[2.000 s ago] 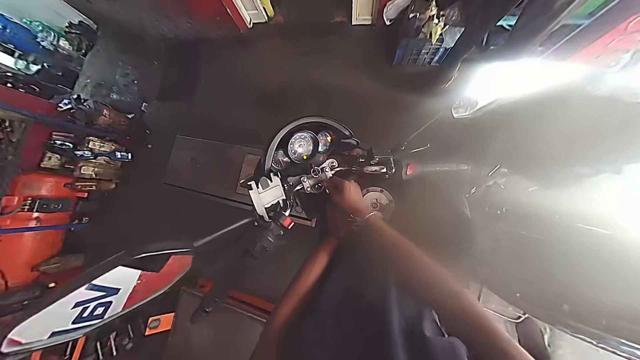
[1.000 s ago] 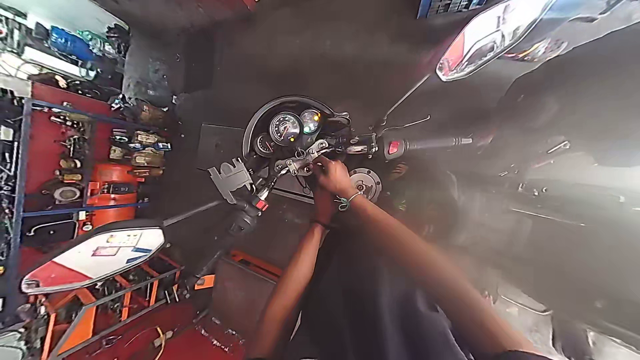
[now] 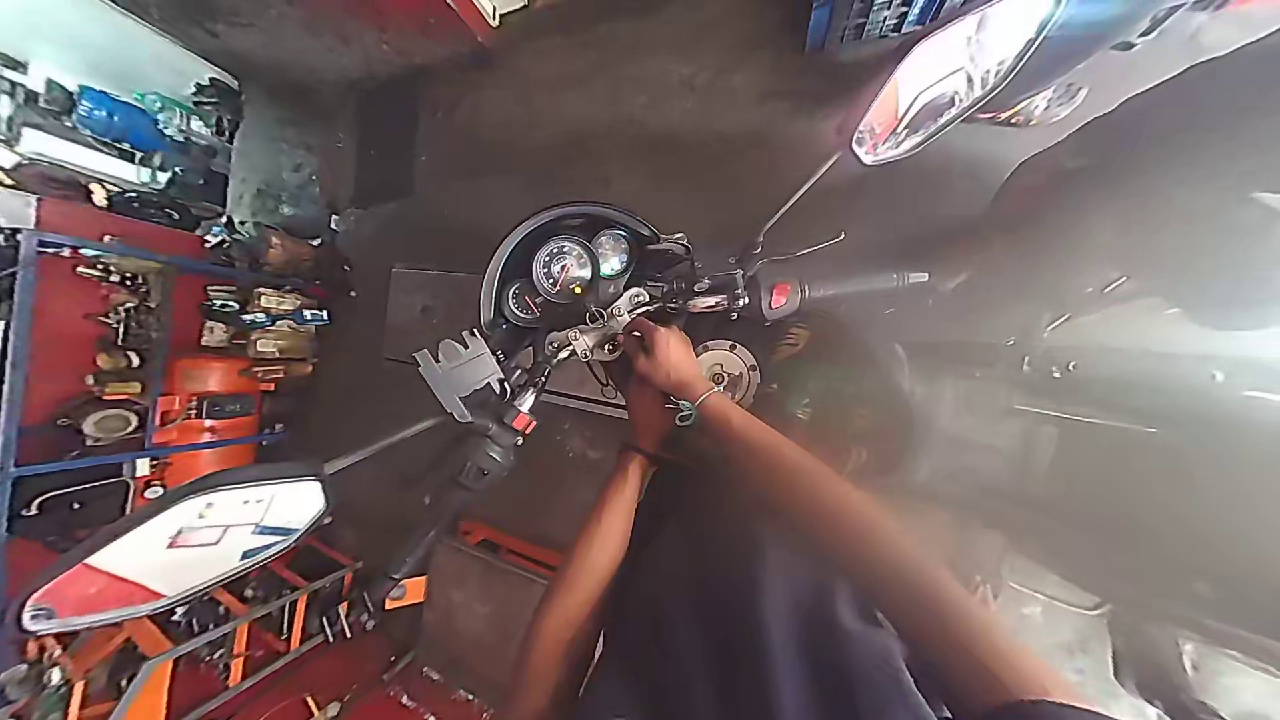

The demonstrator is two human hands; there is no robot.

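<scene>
My right hand (image 3: 665, 357) is at the silver top clamp (image 3: 600, 332) of a motorcycle's handlebar, its fingers bent close to the clamp's rear edge. Partly beneath it is my left hand (image 3: 643, 400), mostly covered; whether either holds anything is too small to tell. Just ahead sits the instrument cluster (image 3: 563, 268) with round dials and a small lit yellow lamp. Beside my right hand is the round metal fuel cap (image 3: 728, 371). A grey phone-holder-like bracket (image 3: 462, 375) is fixed on the left part of the handlebar, and the right grip (image 3: 865, 285) extends to the right.
Mirrors stick out at lower left (image 3: 180, 548) and upper right (image 3: 955, 80). An orange tank-like machine (image 3: 208, 410) and a blue-framed shelf (image 3: 22, 350) with parts stand at left. Orange metal frames (image 3: 240, 640) lie lower left. A blue crate (image 3: 822, 25) is at the top.
The view has shifted, bringing more of the left shelf and the upper right mirror into sight. Both hands stay close together by the handlebar clamp.
</scene>
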